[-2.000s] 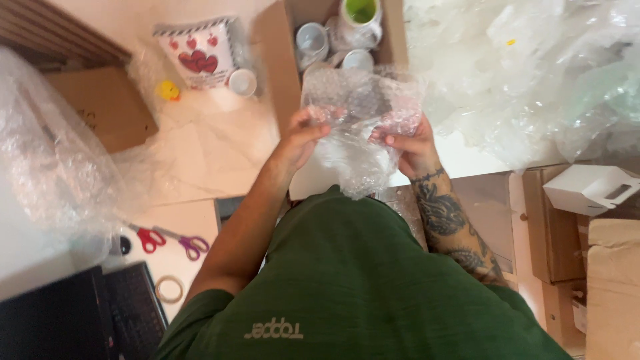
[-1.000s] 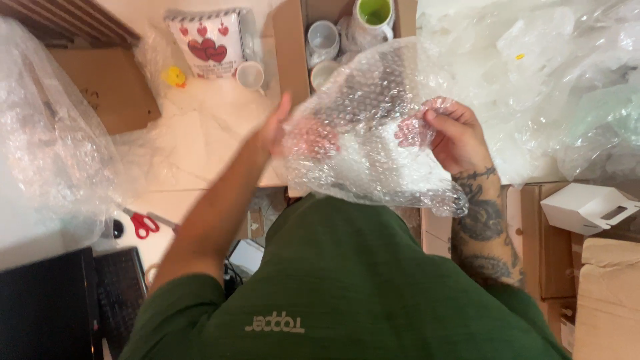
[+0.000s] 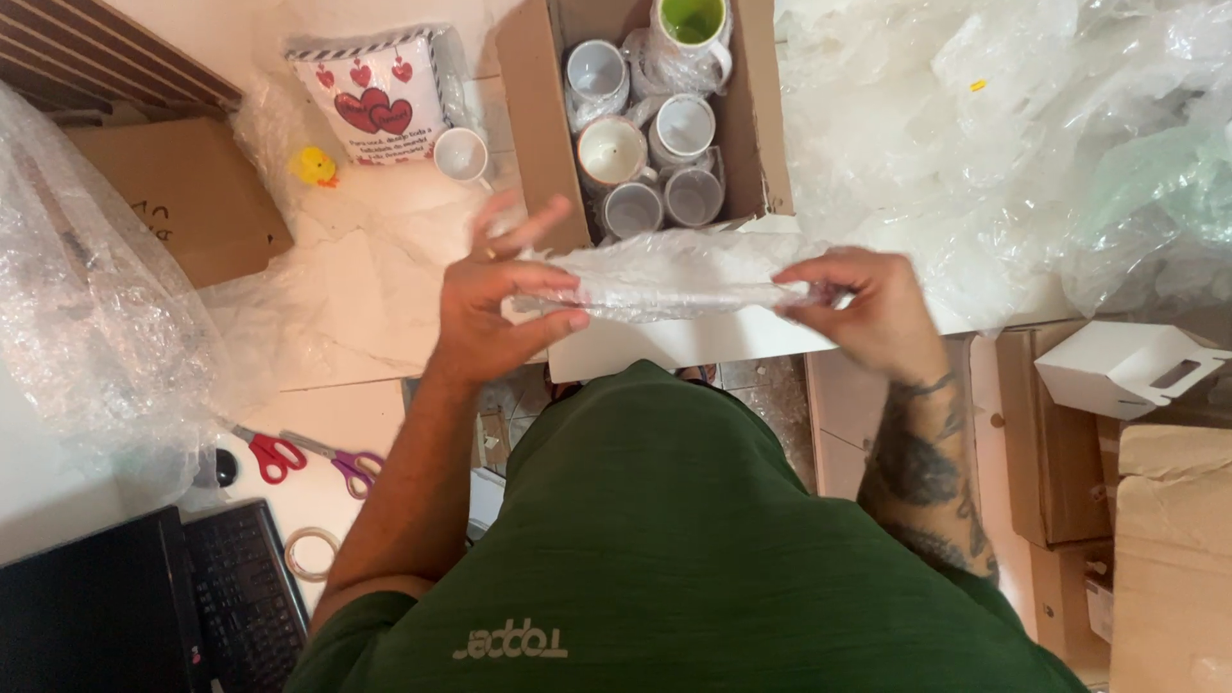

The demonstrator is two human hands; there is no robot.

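Note:
A strip of clear bubble wrap (image 3: 683,274) is stretched between my two hands, in front of my body. My left hand (image 3: 510,289) pinches its left end between thumb and index finger, the other fingers raised. The right end is pinched by my right hand (image 3: 857,303). Just beyond the wrap is a cardboard box (image 3: 534,106) with several mugs in it, wrapped in clear plastic; one mug (image 3: 693,19) is green inside. A white mug (image 3: 462,156) stands outside the box, beside a printed pillow (image 3: 371,101) in clear plastic.
Loose bubble wrap (image 3: 914,173) covers the right of the table; more plastic (image 3: 87,289) hangs at left. Red scissors (image 3: 276,457), purple scissors (image 3: 356,470), a tape roll (image 3: 312,553) and a keyboard (image 3: 245,577) lie lower left. A white carton (image 3: 1121,366) sits right; a yellow toy duck (image 3: 315,166) stands upper left.
The bubble wrap, spread out wide one second ago, is now drawn into a narrow strip. My left hand, apart from it or behind it then, now pinches its left end.

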